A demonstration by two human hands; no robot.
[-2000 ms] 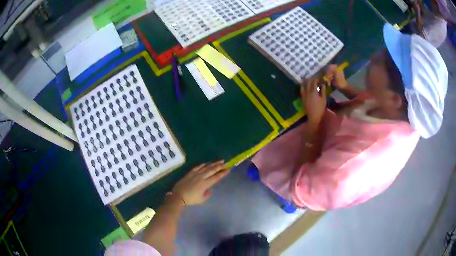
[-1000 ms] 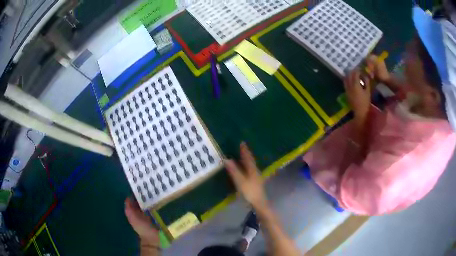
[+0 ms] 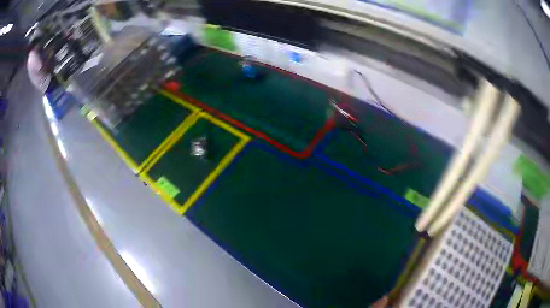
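Note:
A white parts tray [image 3: 464,264] with rows of small dark parts lies at the lower right, cut off by the bottom edge. A small piece of my left hand [image 3: 380,302] shows at the bottom edge, beside the tray's left side. The rest of it is out of the picture, so its grip cannot be told. My right hand is not in view.
The green bench [image 3: 289,222] has yellow, red and blue tape lines. A small shiny object [image 3: 198,147] lies in a yellow-taped zone. Blurred stacked trays [image 3: 129,72] stand at the upper left. Pale posts [image 3: 467,159] rise beside the tray. Red and black wires [image 3: 350,114] lie at the back.
The view has swung left along the bench, so the tray now shows at the lower right. The seated person in pink and my right hand have left the picture.

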